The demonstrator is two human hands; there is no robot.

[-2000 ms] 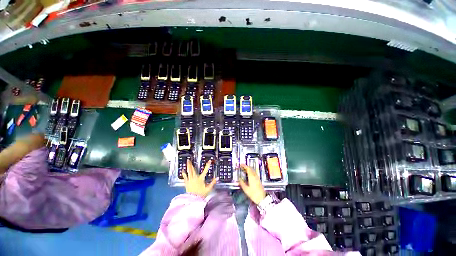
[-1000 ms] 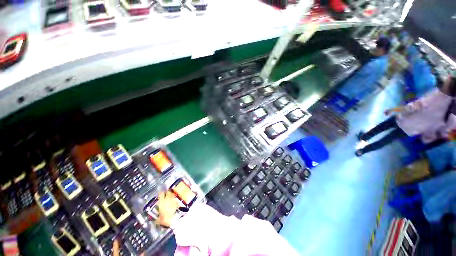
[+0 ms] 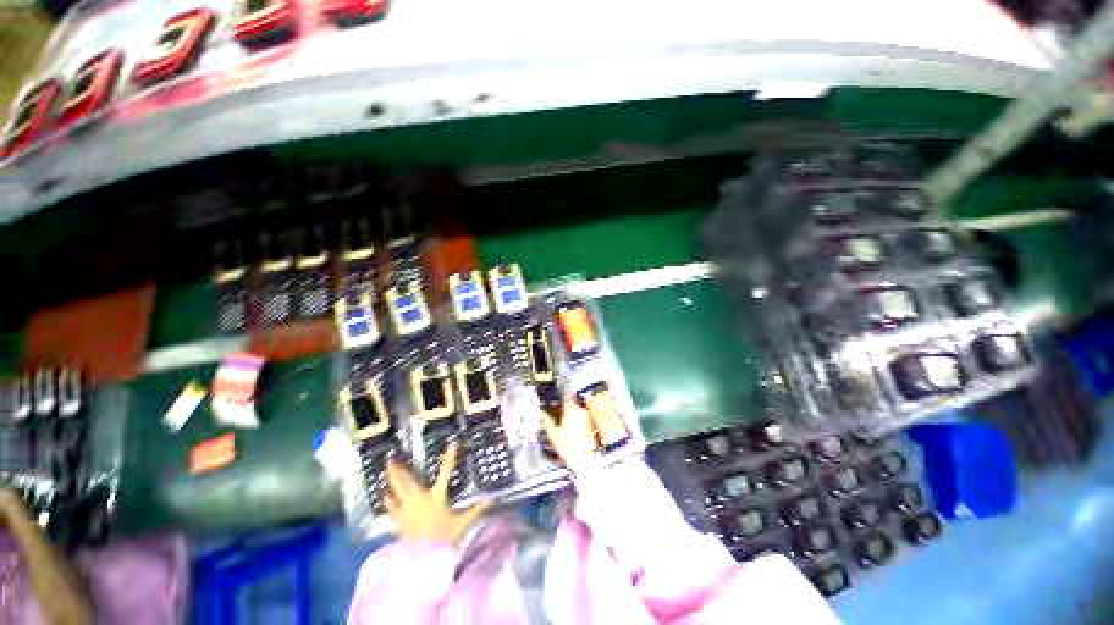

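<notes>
A clear blister tray (image 3: pixel 630 421) holds two rows of flip phones. Four open phones at the back have lit blue-white screens (image 3: pixel 406 308); three open phones in front have dark screens (image 3: pixel 433 391). Two phones with orange-red backs (image 3: pixel 605 415) lie at the tray's right end. My left hand (image 3: pixel 422 503) has its fingers spread over the front keypads and holds nothing. My right hand (image 3: pixel 569 437) is at the lower end of a narrow-looking, open flip phone (image 3: pixel 540 354) and seems to grip it. Blur and my fingers hide its lower half.
Open phones (image 3: pixel 312 275) stand behind the tray on a brown mat. Cards (image 3: pixel 237 388) lie left. Stacked trays (image 3: pixel 904 305) stand right, with lower trays (image 3: pixel 800 494) and a blue bin (image 3: pixel 965 470) below. Red-cased phones (image 3: pixel 177 46) line the upper shelf. Another person's arm (image 3: pixel 43 568) is at left.
The view swung right, then back left. The front-row phone at my right hand, closed two seconds ago, now shows a raised screen half. My left hand remains over the keypads.
</notes>
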